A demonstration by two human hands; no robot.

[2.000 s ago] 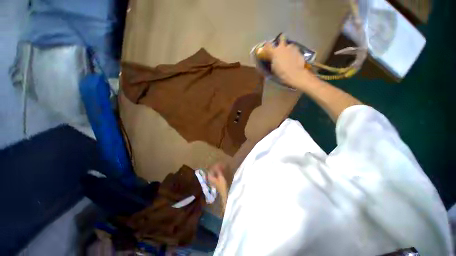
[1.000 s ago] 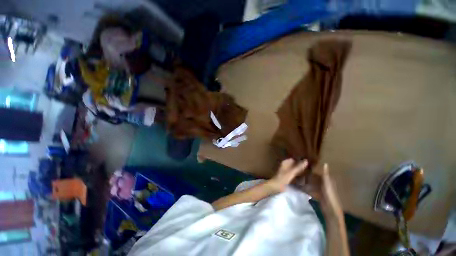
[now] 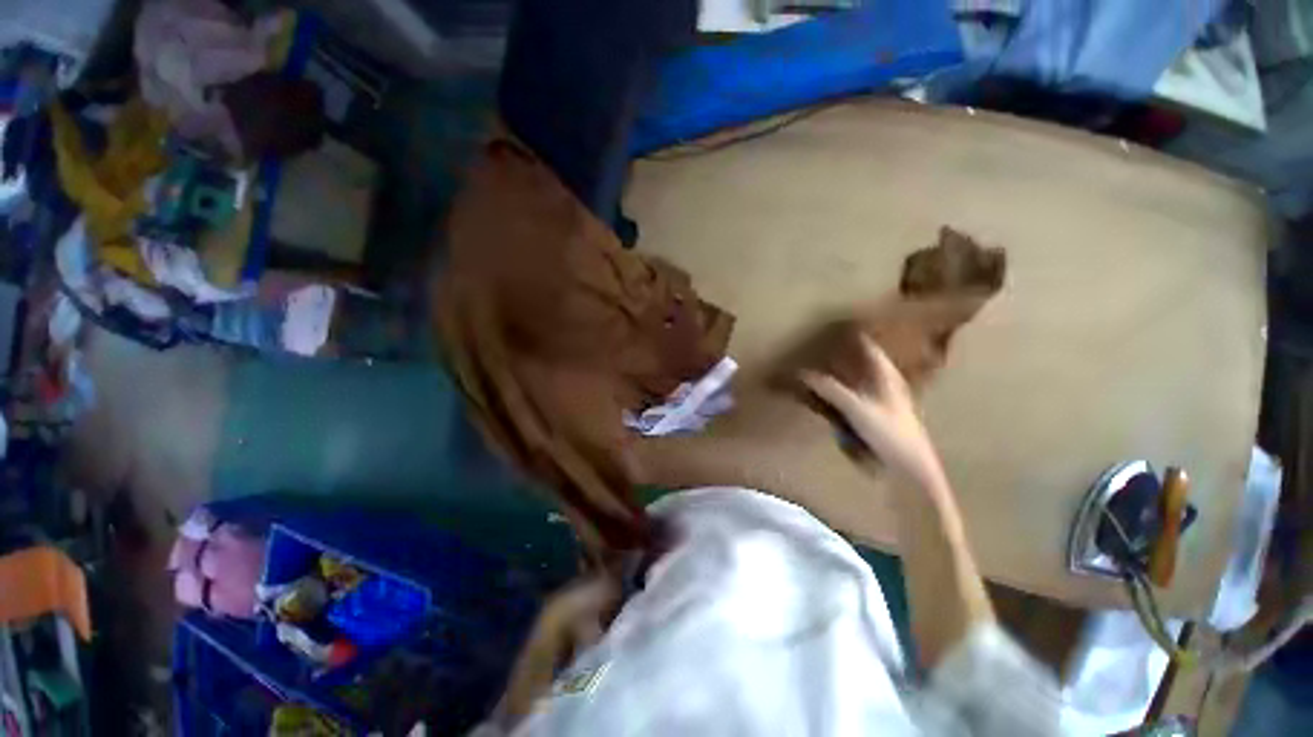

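Note:
My left hand [image 3: 579, 616], blurred and near my body, is closed on the narrow end of brown cloth [image 3: 526, 303]. The cloth spreads up and away over the table's left end. White strips [image 3: 691, 400] lie at its edge. My right hand [image 3: 886, 418] is over the pressing table [image 3: 1094, 317], fingers apart, against a blurred, crumpled brown piece [image 3: 953, 274]; whether it grips this piece is unclear. The iron [image 3: 1130, 521], with an orange handle, rests at the table's right.
A long blue object [image 3: 806, 72] lies along the far edge beside a dark padded support [image 3: 576, 94]. The iron's hose [image 3: 1152, 619] runs off the near right edge. Blue crates [image 3: 346, 583] stand on the floor at lower left, with cloth heaps [image 3: 202, 72] at upper left.
Both hands were together on a long brown piece on the table. They are now apart, the left lower left with brown cloth, the right farther over the table. The iron was put down earlier.

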